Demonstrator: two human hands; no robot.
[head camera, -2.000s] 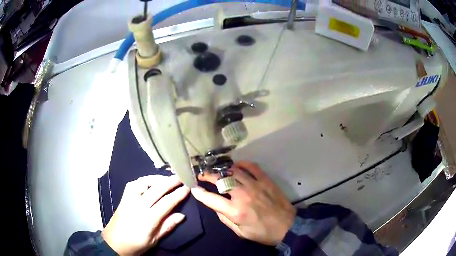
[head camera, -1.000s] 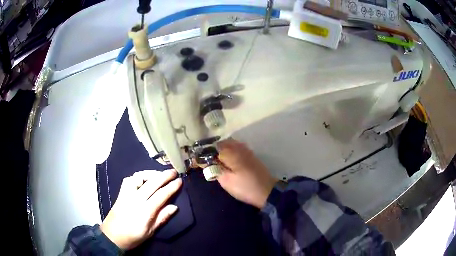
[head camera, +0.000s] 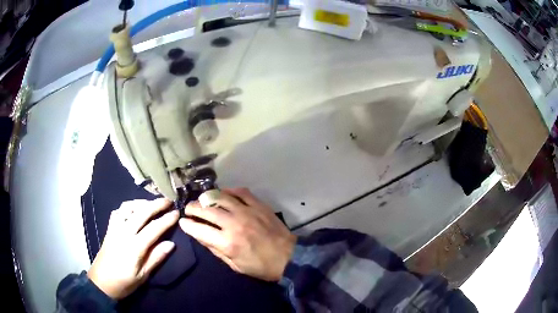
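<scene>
A dark garment panel (head camera: 113, 174) lies under the machine head and under both hands, with pale stitching along its left edge. A small dark pocket piece (head camera: 174, 266) with a pointed bottom lies on it. My left hand (head camera: 131, 244) lies flat on the pocket and panel, fingertips just left of the presser foot area. My right hand (head camera: 241, 232) lies on the cloth just right of the needle area, fingers bent beside the lower pale knob (head camera: 209, 198). Neither hand clearly grips anything. The needle and foot are too small and dark to make out.
The cream JUKI machine (head camera: 306, 73) spans the view. A blue hose (head camera: 159, 19) runs behind it. A white box (head camera: 333, 18) with a yellow label and a green item (head camera: 442, 29) lie on top. A black bundle (head camera: 470, 159) and a brown board (head camera: 511, 125) are at right.
My right hand has come from beside the machine head down onto the cloth near the needle. My left hand keeps its place on the pocket. The whole view has shifted, with the machine further left.
</scene>
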